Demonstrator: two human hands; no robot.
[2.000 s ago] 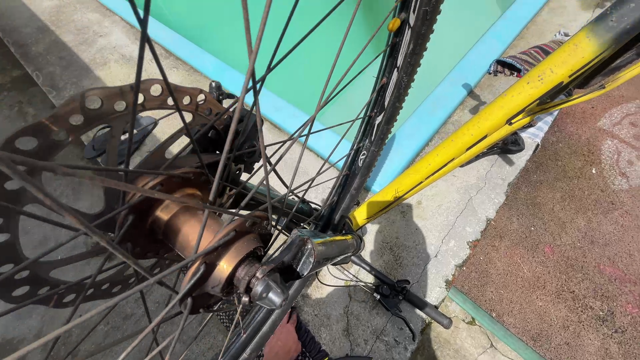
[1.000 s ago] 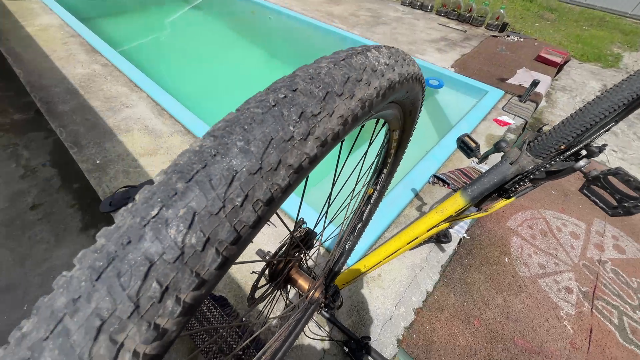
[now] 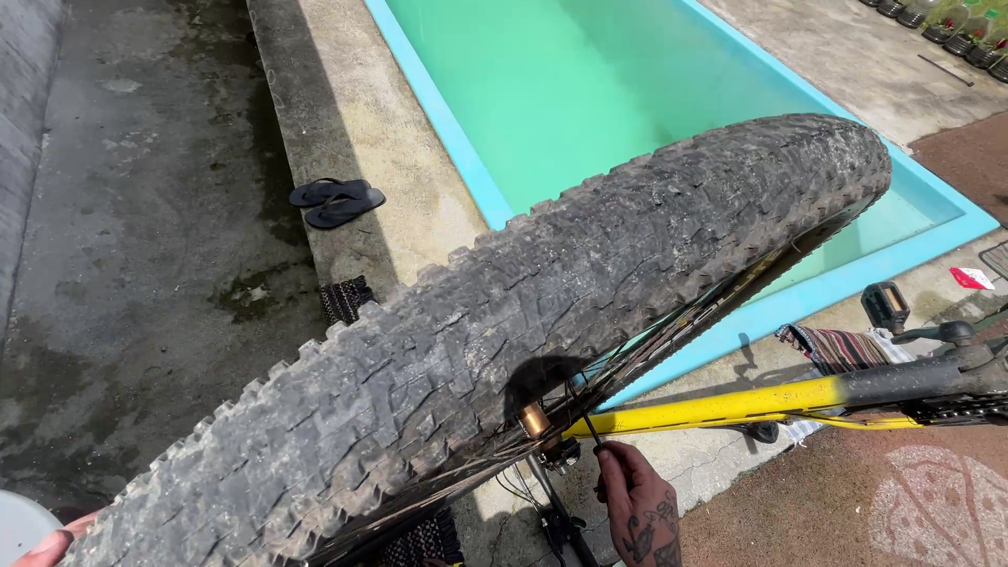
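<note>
A knobby bicycle tire (image 3: 504,331) on a spoked wheel runs diagonally across the view. Its copper-coloured hub (image 3: 535,421) shows below the tread, beside the yellow and black bike frame (image 3: 709,407). My tattooed right hand (image 3: 634,500) grips the end of a thin dark rod-like tool (image 3: 591,429), whose upper part reaches toward the spokes near the hub. At the lower left edge, my left hand (image 3: 67,538) shows only its fingertips, against the tire's side and next to a pale rounded object (image 3: 24,524); whether it grips either is hidden.
Behind the wheel lies a pool with a light blue rim (image 3: 441,118). Black flip-flops (image 3: 339,202) rest on the concrete edge. A pedal (image 3: 885,307) and a striped woven cloth (image 3: 843,350) are at right; handlebar parts (image 3: 561,528) hang below the hub. Plastic bottles (image 3: 957,27) line the far corner.
Both hands now show at the wheel, the right one with a thin tool near the hub. The view has swung from the hub to above the tire.
</note>
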